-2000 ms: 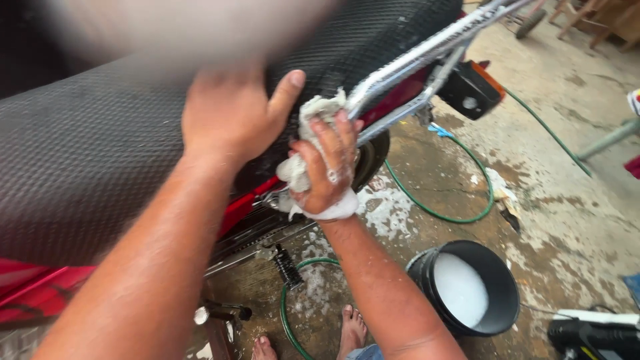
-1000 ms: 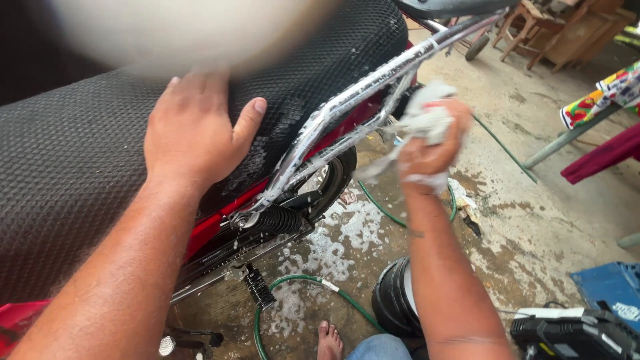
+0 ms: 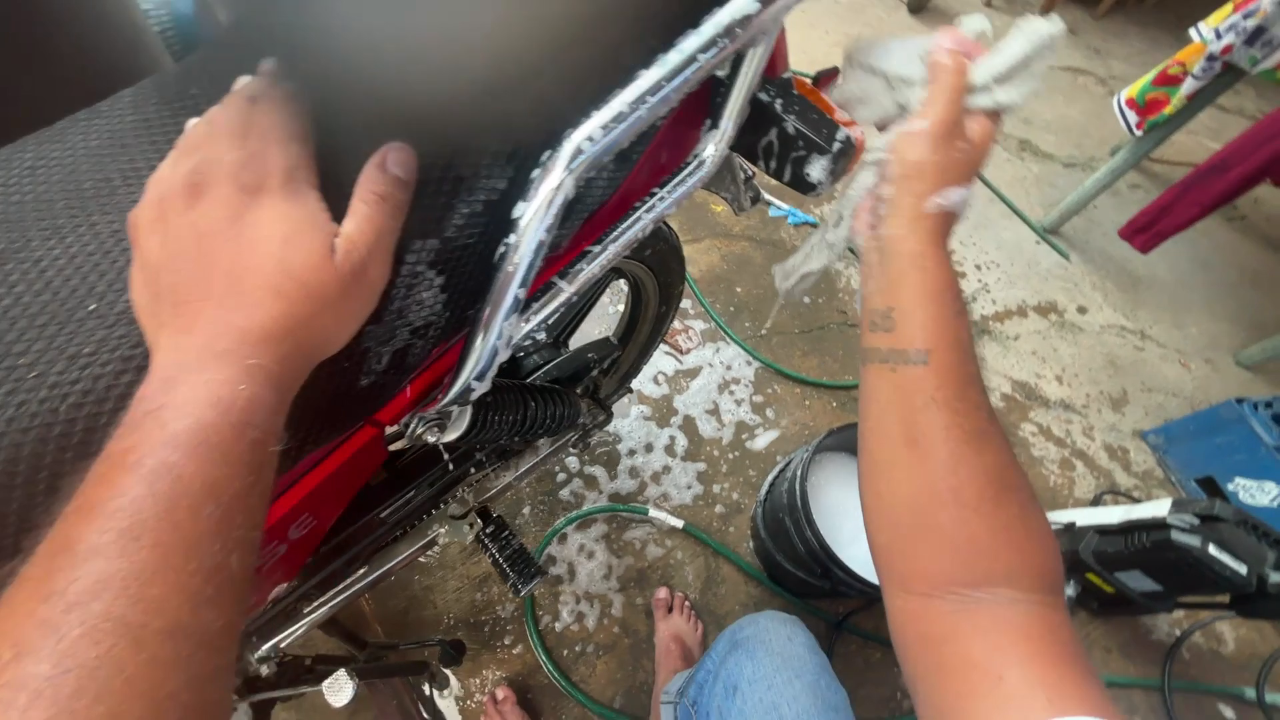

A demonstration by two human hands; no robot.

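My left hand point(image 3: 250, 220) lies flat on the black textured seat point(image 3: 80, 260) of a red motorcycle, its thumb spread from the fingers and nothing gripped. Up at the right, my right hand point(image 3: 940, 150) grips a wet, soapy whitish cloth point(image 3: 890, 80), whose end dangles and is blurred. The cloth is beside the turn signal point(image 3: 800, 135); whether they touch I cannot tell. Between my hands runs the chrome grab rail point(image 3: 545, 200), spotted with suds. Below the rail are a black shock absorber spring point(image 3: 520, 410) and the rear wheel point(image 3: 655, 300).
A black bucket of foamy water point(image 3: 785, 520) stands on the wet concrete, partly behind my right forearm. A green hose point(image 3: 700, 535) loops near my bare foot point(image 3: 678, 630). A black machine point(image 3: 1170, 550) and a blue object point(image 3: 1215, 445) are at the right, with cloths point(image 3: 1180, 85) above.
Two seconds ago my right hand pressed the cloth at the rail beside the seat; it has since moved off to the right, cloth still held. My left hand remains on the seat.
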